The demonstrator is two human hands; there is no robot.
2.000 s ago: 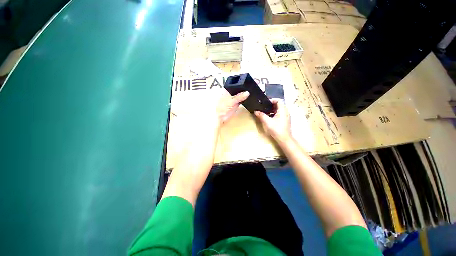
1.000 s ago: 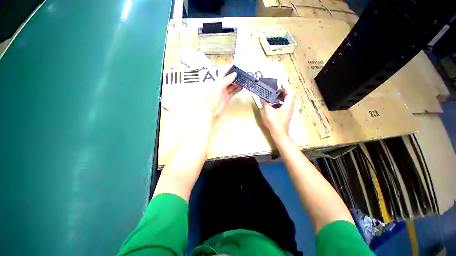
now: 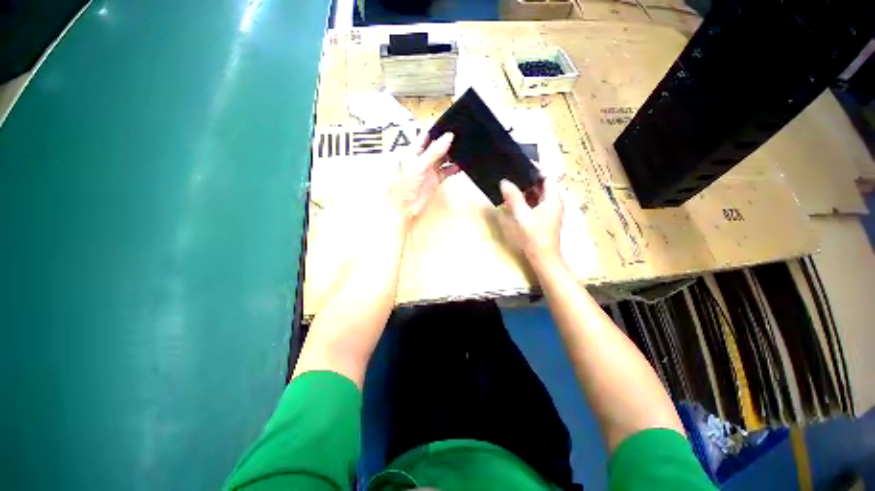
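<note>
A flat black housing (image 3: pixel 483 146) is held tilted above the cardboard mat (image 3: pixel 355 230), a large plain face turned up toward me. My left hand (image 3: pixel 427 177) grips its left end, thumb on the near edge. My right hand (image 3: pixel 531 209) grips its lower right end, thumb on the face and fingers behind. The housing hides much of the printed lettering. Part of a dark flat sheet (image 3: pixel 529 151) shows just behind it on the mat. Whether a small piece is in the right fingers cannot be told.
A pale box with black pieces (image 3: pixel 419 75) and a shallow tray of small black pieces (image 3: pixel 540 72) stand at the back. White paper (image 3: pixel 378 108) lies nearby. A tall black stack of housings (image 3: pixel 710 115) stands right. A green conveyor (image 3: pixel 182 249) runs left; flattened cardboard (image 3: pixel 739 350) is below right.
The housing has turned in my hands: first its open end showed, then a narrow vented side, now a broad plain face. Both hands still hold it. The view has shifted slightly.
</note>
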